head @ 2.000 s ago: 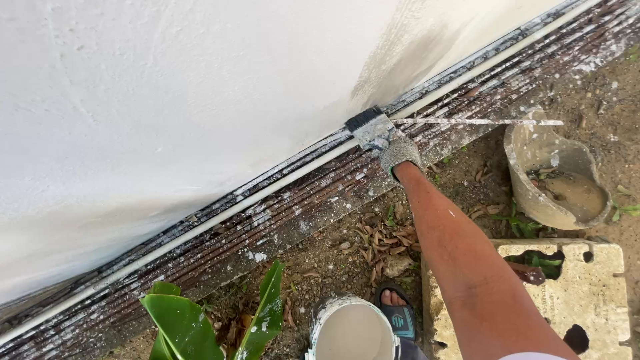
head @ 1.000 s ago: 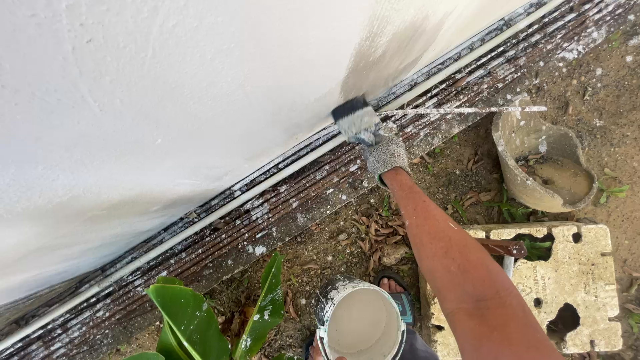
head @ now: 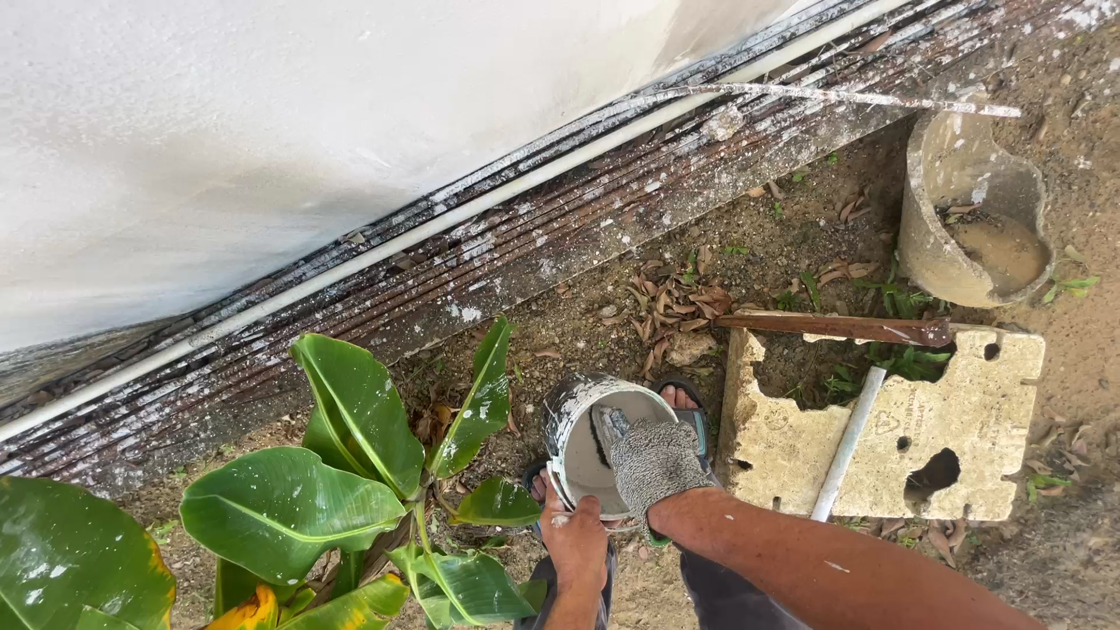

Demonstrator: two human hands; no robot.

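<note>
My right hand [head: 661,464], in a grey knitted glove, holds a wide paintbrush [head: 611,427] inside a paint-smeared bucket [head: 560,411]. The brush's bristles are against or near the pale paint [head: 584,455] in it; the glove hides much of the handle. Bare, my left hand [head: 573,535] grips the bucket's near rim, thumb on top and fingers mostly hidden. Up and to the left stands the white wall [head: 262,131], with a darker greyish patch near the top. A white pipe [head: 490,203] and paint-spattered rods [head: 560,232] run along its base.
Big green leaves of a plant [head: 293,512] are left of the bucket. To the right lie a broken, holed foam block [head: 919,437] with a wooden piece [head: 840,327] and a grey bar [head: 849,444]. Behind is a broken round container [head: 954,192]. My sandalled foot [head: 682,402] is beside the bucket.
My gloved right hand has moved with the brush from the wall's base down into the bucket. My left hand now shows on the rim. The view has shifted.
</note>
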